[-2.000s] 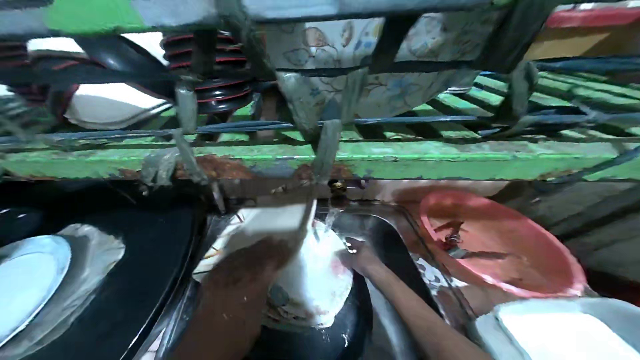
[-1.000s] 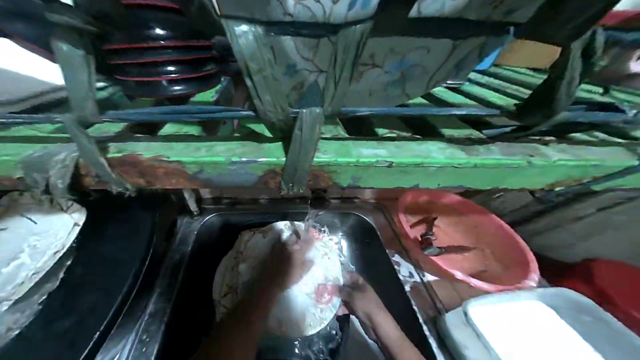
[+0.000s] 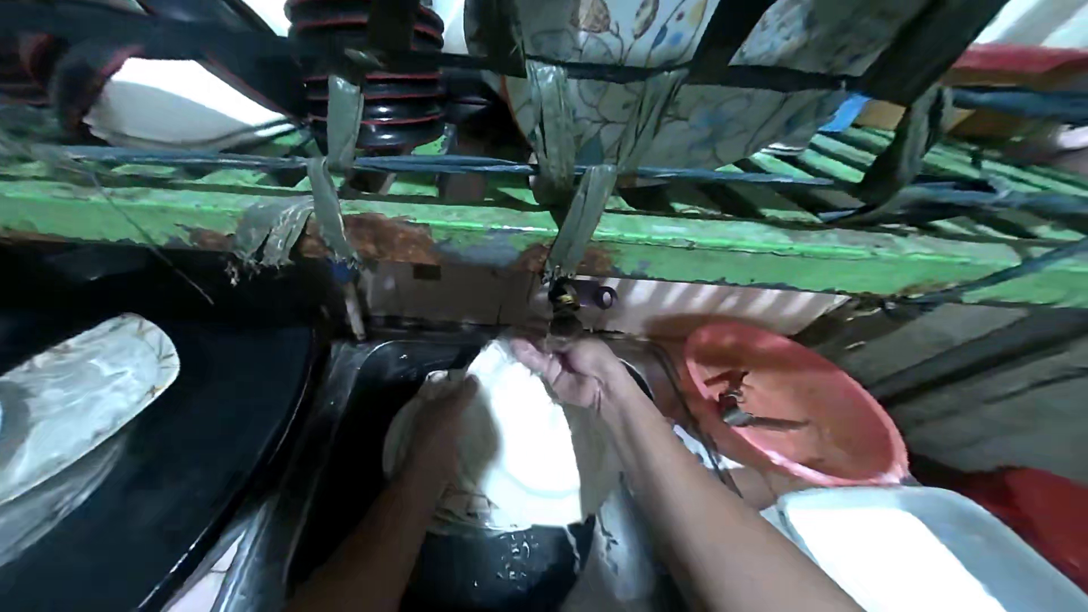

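A wet white plate (image 3: 531, 433) is tilted over the metal sink (image 3: 340, 399), below the tap (image 3: 563, 297). My left hand (image 3: 446, 408) is at the plate's left side, its fingers partly hidden in shadow, and seems to grip the edge. Near the plate's upper right edge, just under the tap, is my right hand (image 3: 578, 370) with bent fingers; whether it grips the rim is not plain. Another pale plate (image 3: 404, 433) shows behind the left hand. Beneath them is a dark round vessel (image 3: 501, 561) with water drops on it.
A green rack (image 3: 722, 246) with bowls (image 3: 378, 110) and floral dishes crosses above the sink. At right are a red plastic basin (image 3: 816, 408) holding a dark metal object and a pale plastic tub (image 3: 960, 518). Plates (image 3: 93, 391) lie on a black surface at left.
The plate, lying flatter under my hands one second ago, is now tilted up. My right hand has moved from the plate's lower right edge up to beneath the tap.
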